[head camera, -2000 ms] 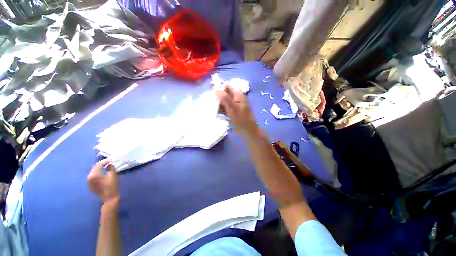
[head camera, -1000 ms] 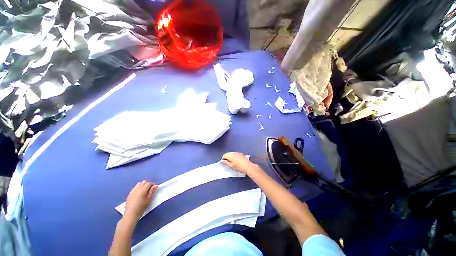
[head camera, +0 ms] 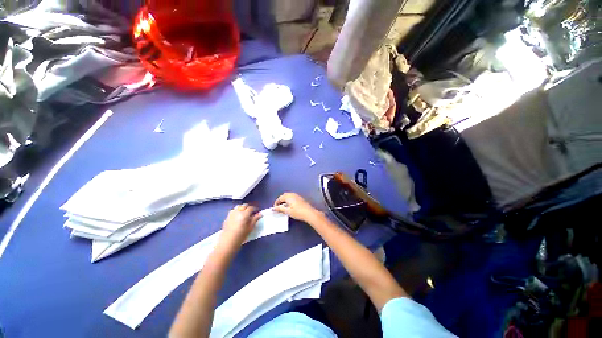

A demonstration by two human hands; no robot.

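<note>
A single white curved band piece lies on the blue table in front of me. My left hand rests on its upper edge near the right end. My right hand touches the band's right end, fingertips at the edge. The two hands are close together; whether either one grips the cloth is hidden. Nearer me lies a small stack of white bands, partly hidden by my left forearm. Beyond my hands is a fanned pile of pointed white pieces.
The iron stands at the right edge, its cable running right. A white bundle, scraps and snippets lie beyond. A red plastic bag is at the far edge, a cloth heap far left, a thin strip left.
The single band now lies in front of the pointed pile. My left hand has moved right along it, close to my right hand. The view has shifted, so table things appear further left.
</note>
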